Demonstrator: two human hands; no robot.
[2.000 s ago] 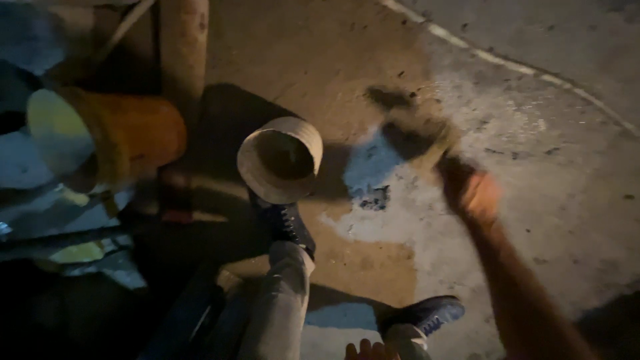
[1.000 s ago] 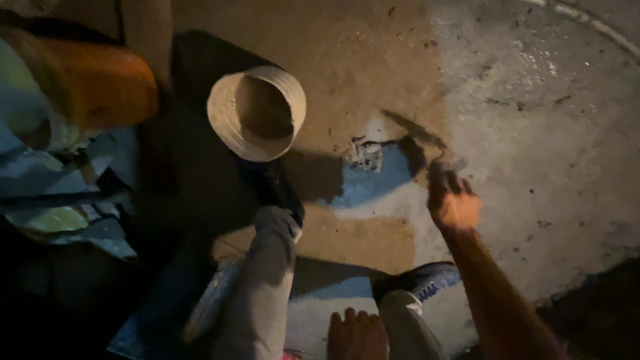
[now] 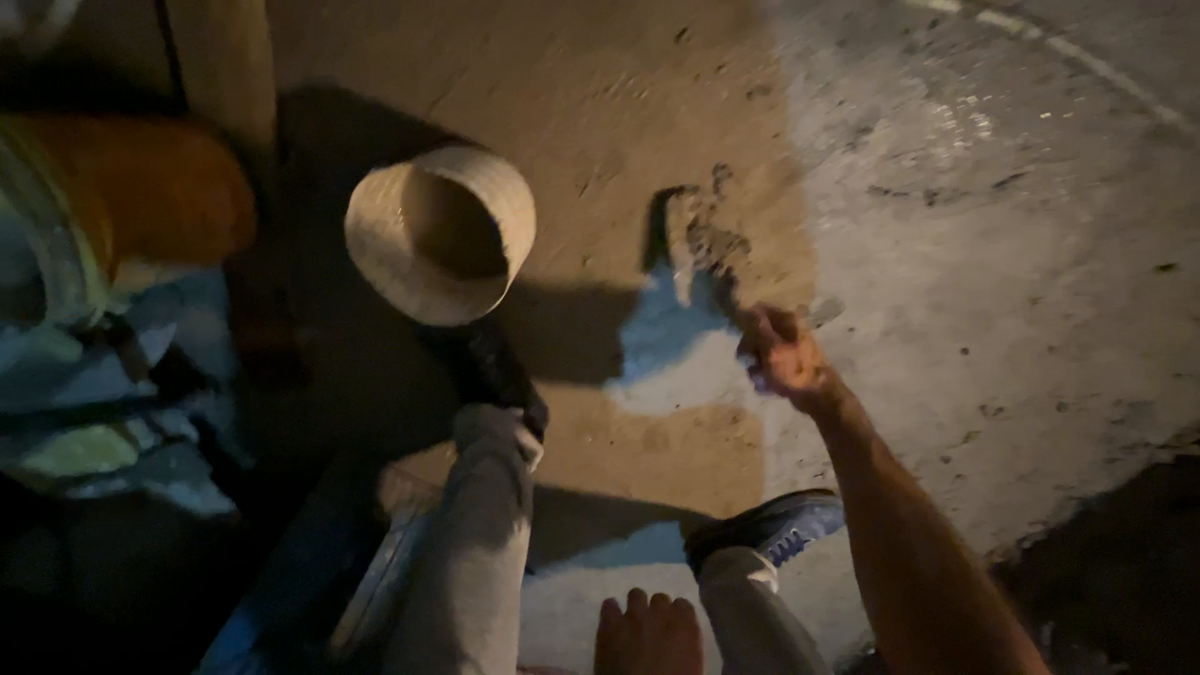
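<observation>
My right hand (image 3: 783,361) is closed around the handle of what looks like a hand trowel (image 3: 682,246), at the right of the middle. The tool's blurred blade points away from me over the floor, with dark lumps beside it. To the left, a pale round bucket (image 3: 514,202) shows its open mouth and brownish contents that I cannot make out. My left hand (image 3: 649,633) is low in the view, between my legs; its knuckles and fingers show, its palm is hidden, and nothing is seen in it.
An orange bucket (image 3: 173,192) lies tilted at the left beside crumpled sheeting or bags (image 3: 89,450). A wooden post or board (image 3: 225,75) is above them. My shoe (image 3: 797,530) stands on the rough concrete floor (image 3: 1012,309); my other shoe (image 3: 487,370) is by the pale bucket.
My right hand stays on the tool, whose blade has swung to a steeper angle over the floor. The dark patch seen near the blade one second ago looks different. The view has shifted.
</observation>
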